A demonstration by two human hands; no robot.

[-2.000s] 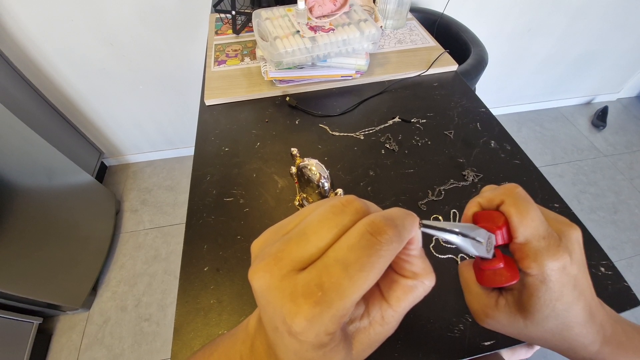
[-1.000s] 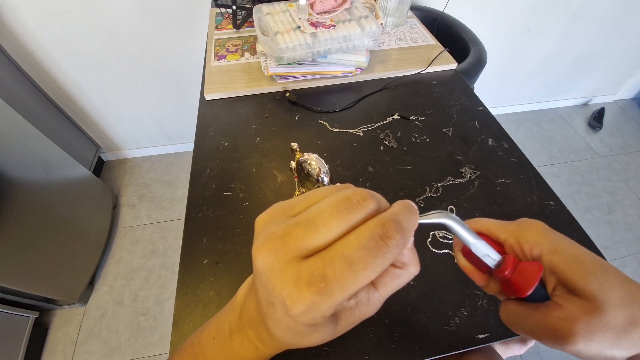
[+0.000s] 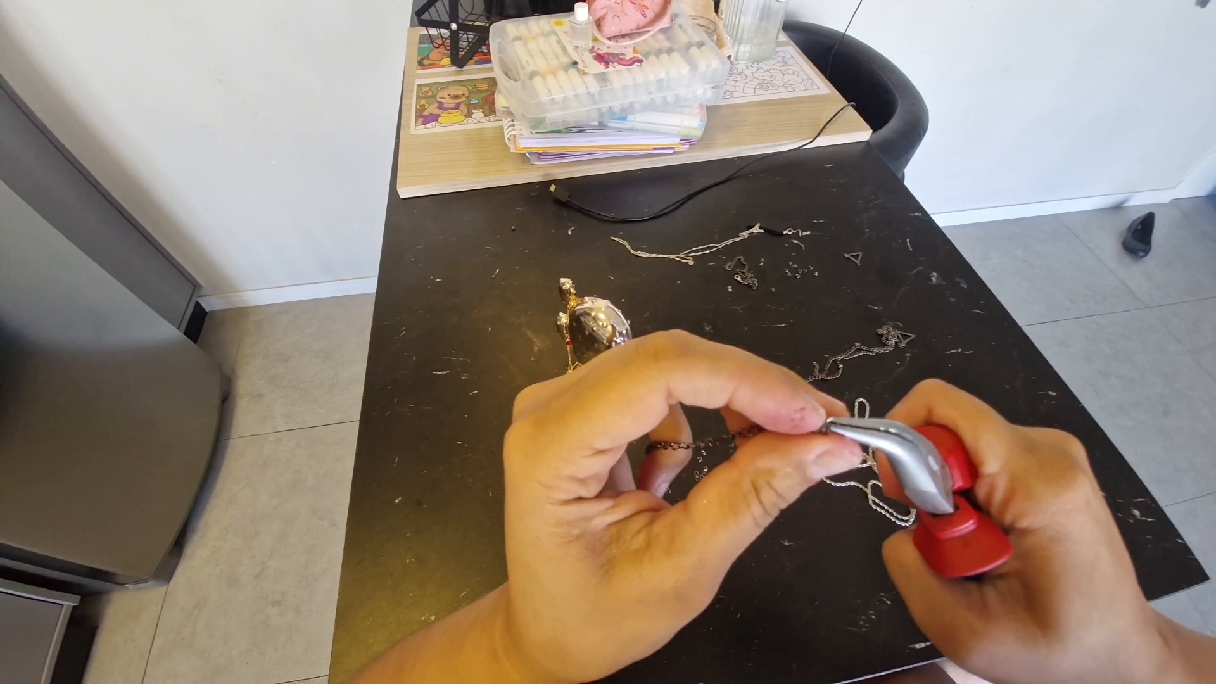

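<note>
My left hand [image 3: 636, 503] pinches one end of a thin dark chain [image 3: 703, 444] between thumb and forefinger; the chain runs back across a curled finger. My right hand [image 3: 1026, 532] grips the red handles of bent-nose pliers [image 3: 902, 461], whose silver tips meet the left fingertips. Whether the tips hold a link cannot be told. Beyond the left hand lies a shiny metal ornament [image 3: 597, 326], partly hidden by it. A silver chain [image 3: 879, 503] lies on the table behind the pliers, and a darker chain [image 3: 848, 356] is farther back.
On the black table [image 3: 456, 399] lie another fine chain [image 3: 689, 252], a small chain heap [image 3: 742, 274] and a black cable [image 3: 665, 211]. A wooden board [image 3: 446, 176] at the back bears a clear case of markers [image 3: 608, 71] on notebooks [image 3: 603, 141]. A black chair [image 3: 883, 95] stands behind.
My left hand has turned and its fingers have spread, so the dark chain now shows. The pliers in my right hand have changed angle, with their tips still at the left fingertips.
</note>
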